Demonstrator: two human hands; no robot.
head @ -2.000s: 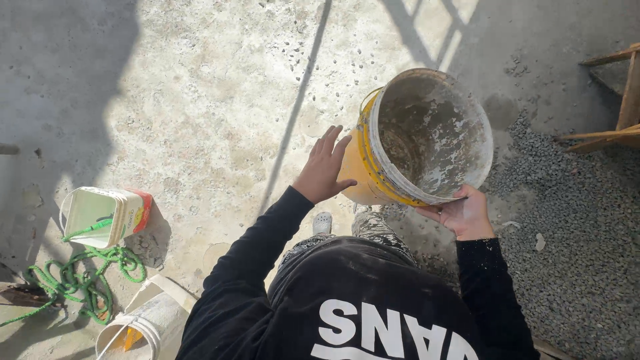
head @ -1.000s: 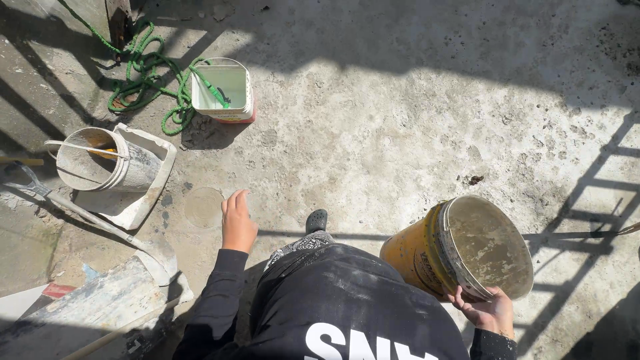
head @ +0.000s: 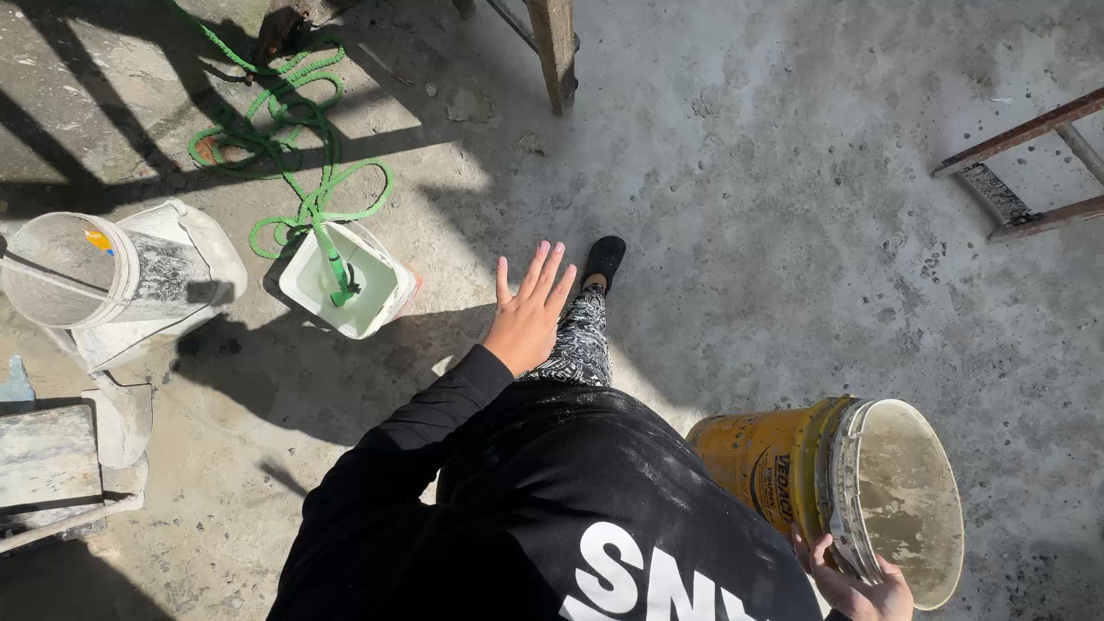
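Note:
My right hand (head: 849, 582) grips the rim of a yellow plastic bucket (head: 755, 453) at the lower right; the bucket is tilted, its stained, whitish mouth facing right, and bears dark writing. In front of my body my left hand (head: 530, 315) hangs in the air with fingers spread, holding nothing. Left of it on the floor stands a square white bucket (head: 392, 306) with a green hose (head: 332, 250) whose end lies inside it. Farther left is a round white bucket (head: 168, 267), mortar-stained, with a yellow item inside.
Coils of the green hose lie on the concrete floor (head: 733, 216) at the upper left. A wooden leg (head: 554, 56) stands at the top, a ladder (head: 1022, 138) at the right. A shovel (head: 125, 427) and a pale board (head: 47, 457) are at the lower left.
My left hand was by the yellow bucket in the oldest frame and is now away from it. The bucket remains in my right hand, now at my right side. The view has turned and shifted greatly.

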